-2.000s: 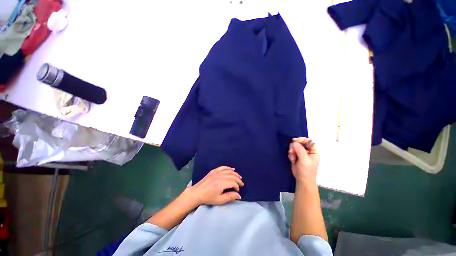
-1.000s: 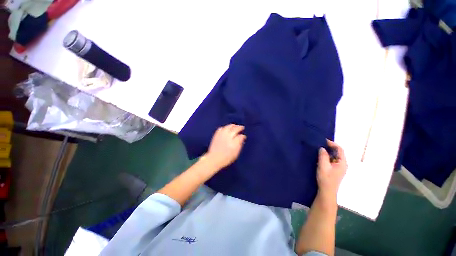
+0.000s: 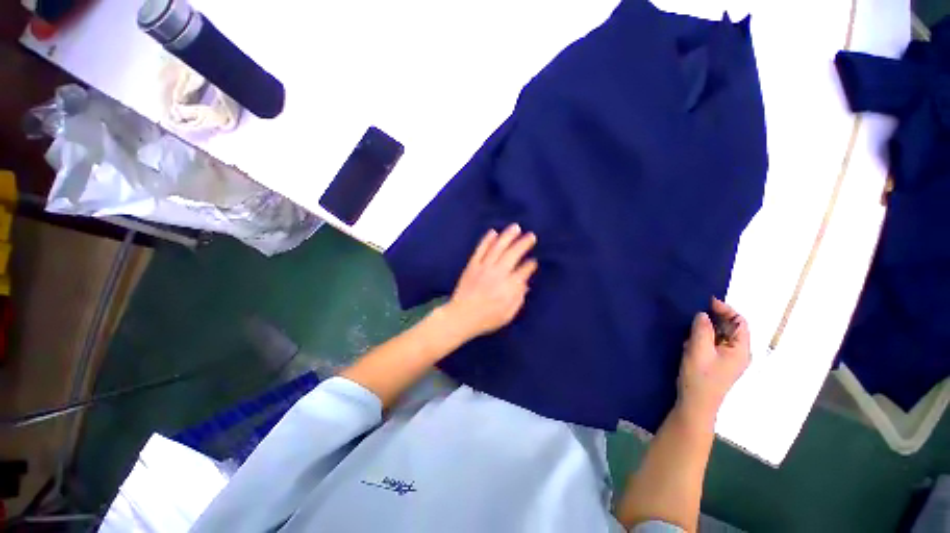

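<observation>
A part-sewn navy garment (image 3: pixel 625 208) lies spread on the white table, its lower edge hanging over the front edge against my light blue top. My left hand (image 3: pixel 498 281) lies on the garment's left part, fingers spread and pointing up the cloth. My right hand (image 3: pixel 717 354) is at the garment's right edge, fingers curled around a small dark object, possibly thread snips, too small to tell. The garment's upper end has pointed corners and a small folded flap.
A black flask (image 3: pixel 224 62), an off-white cloth roll (image 3: pixel 198 102) and a black phone (image 3: pixel 361 175) are on the table's left. Plastic bags (image 3: pixel 156 177) hang at its edge. A thin rod (image 3: pixel 818 250) lies right. More navy garments (image 3: pixel 911 239) hang over a cream bin (image 3: pixel 885 422).
My left hand has moved from the garment's lower edge up onto its left part, its fingers now spread. The view has shifted, so the table things sit higher and the garment further right.
</observation>
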